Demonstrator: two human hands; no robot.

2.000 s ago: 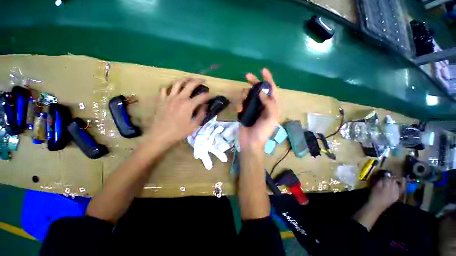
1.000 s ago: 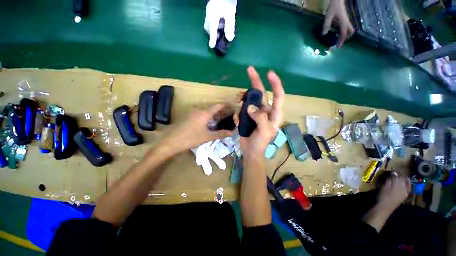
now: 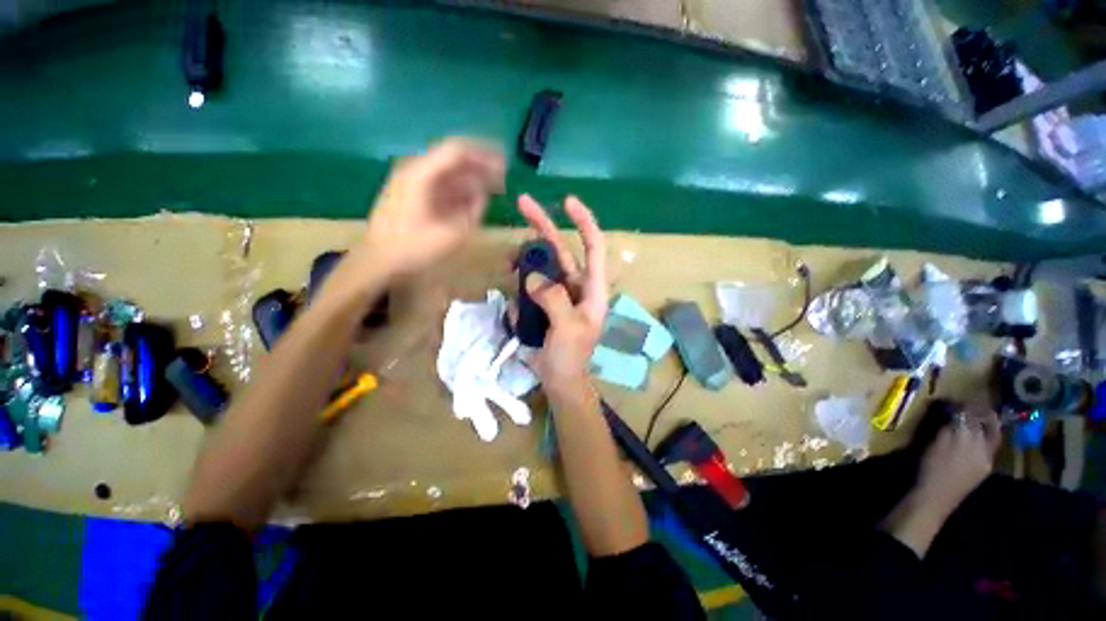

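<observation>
My right hand (image 3: 568, 303) holds a black housing (image 3: 534, 291) upright over mid-bench, thumb across it and two fingers raised. My left hand (image 3: 439, 200) is blurred, raised near the bench's far edge; whether it holds anything cannot be told. Another black housing (image 3: 542, 127) lies on the green surface ahead of my hands. Black housings (image 3: 277, 318) lie on the cardboard, partly hidden by my left forearm. A yellow-handled screwdriver (image 3: 352, 398) lies right of that forearm.
White gloves (image 3: 475, 364) and teal pads (image 3: 631, 340) lie mid-bench. Opened units (image 3: 148, 370) are at left. A red-black tool (image 3: 716, 467) is near the front edge. Plastic wrap (image 3: 849, 309) and another person's hand (image 3: 964, 455) are at right.
My left hand has moved up and forward, away from the right hand. Another person's gloved hand and a bare hand have left the green surface. The yellow screwdriver now shows on the bench.
</observation>
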